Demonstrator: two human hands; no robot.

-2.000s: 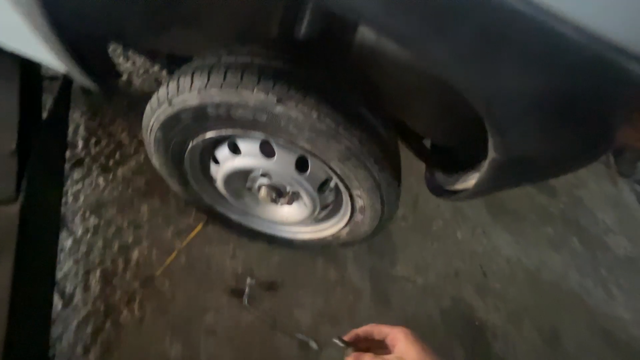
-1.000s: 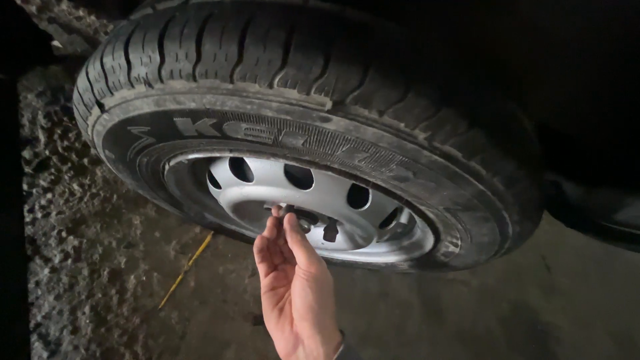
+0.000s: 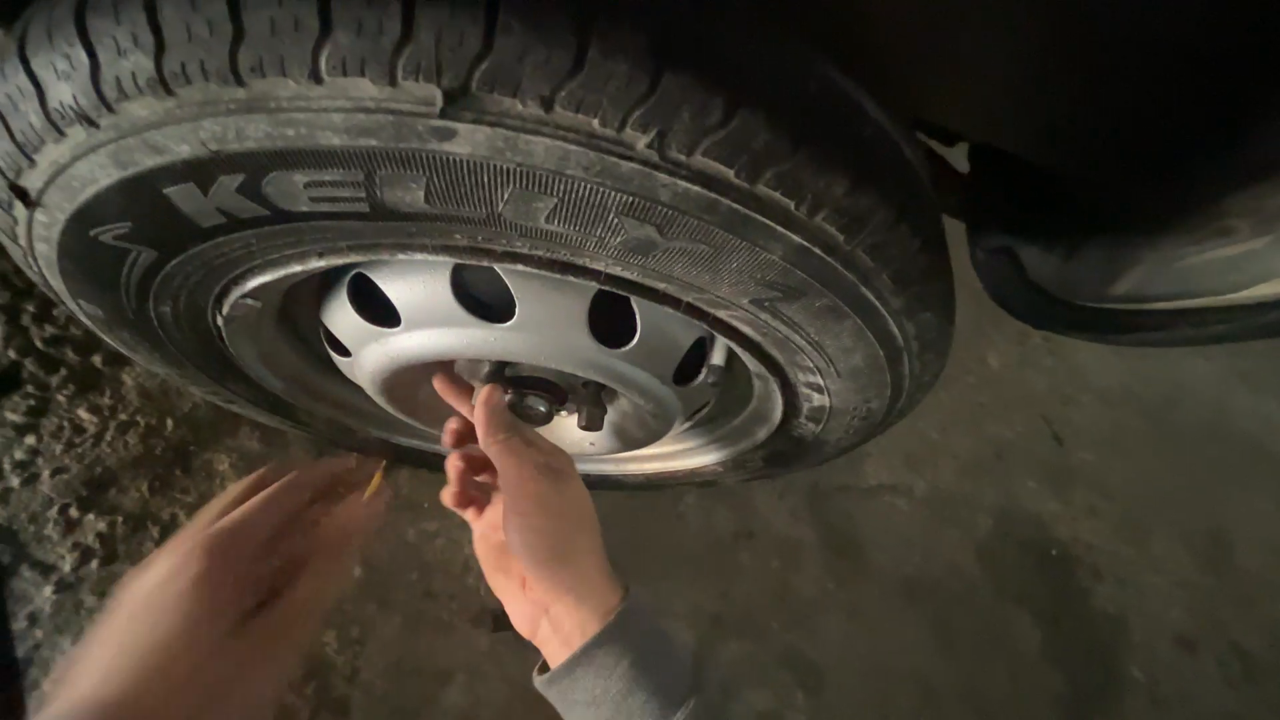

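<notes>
A silver steel wheel (image 3: 420,320) with oval holes carries a Kelly tire (image 3: 640,170). My right hand (image 3: 540,510) reaches up to the hub, palm toward the camera, thumb and index fingertip at a dark wheel fastener (image 3: 492,373) left of the center. The fingertips partly hide that spot, so a grip on it cannot be confirmed. Just right of the thumb are the round hub center (image 3: 530,407) and another dark lug fastener (image 3: 591,408). My left hand (image 3: 240,570), strongly blurred, is below the tire at lower left; whether it holds anything cannot be seen.
Dark car bodywork (image 3: 1130,310) borders the tire at the right. Rough, stony ground (image 3: 110,440) lies at the left, and smoother floor (image 3: 900,590) below. A thin yellow strip (image 3: 375,480) shows beside my left fingers.
The view has moved much closer to the wheel. My right hand was low, near the floor, two seconds ago and is now at the hub. My left hand has come into view.
</notes>
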